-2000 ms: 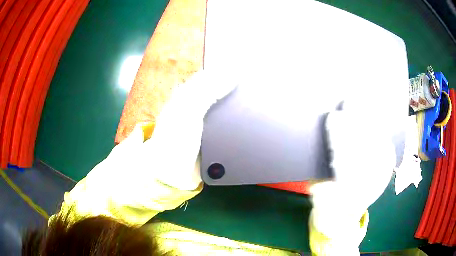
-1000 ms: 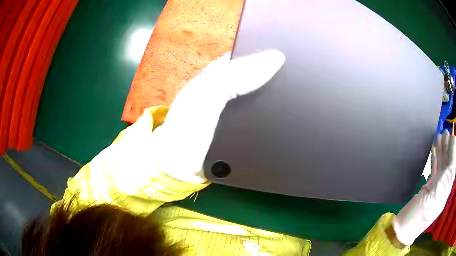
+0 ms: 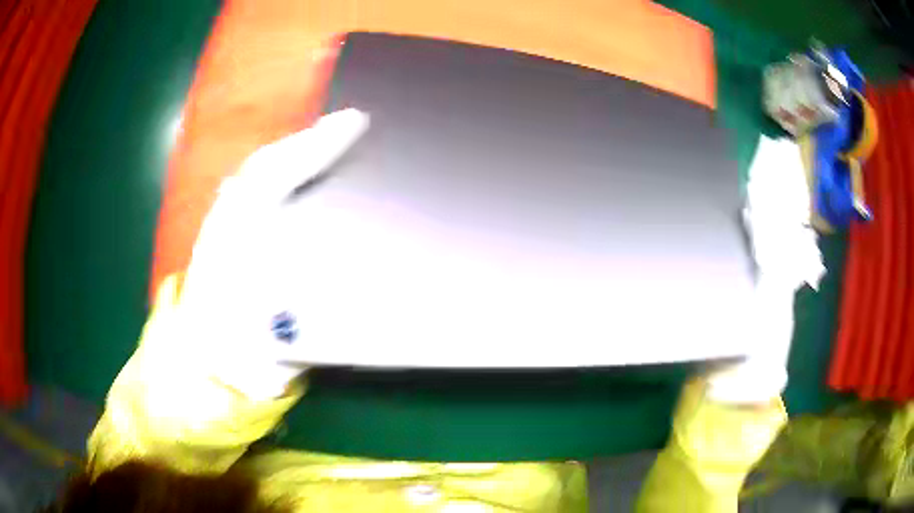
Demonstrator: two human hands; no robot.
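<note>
A tablet (image 3: 531,190) shows its grey back, lower part glaring white, with a round dark camera near its lower left corner. My left hand (image 3: 251,240), in a white glove, grips the tablet's left edge with the thumb on the back; its other fingers are hidden. My right hand (image 3: 767,291), gloved and blown out by glare, is at the tablet's right edge and appears to hold it there; its fingers are hard to make out. An orange foam tray (image 3: 241,90) lies behind and under the tablet. The picture is blurred.
Stacks of orange-red foam trays stand at the far left (image 3: 40,150) and right (image 3: 882,250). At the upper right are a blue tape dispenser (image 3: 837,160), a whitish container (image 3: 797,95) and a crumpled white cloth (image 3: 808,255). The worktop (image 3: 90,230) is green.
My right hand has come from the far right, near the dispenser, to the tablet's right edge. The tablet and my left hand have shifted left in view, and more of the tray shows behind.
</note>
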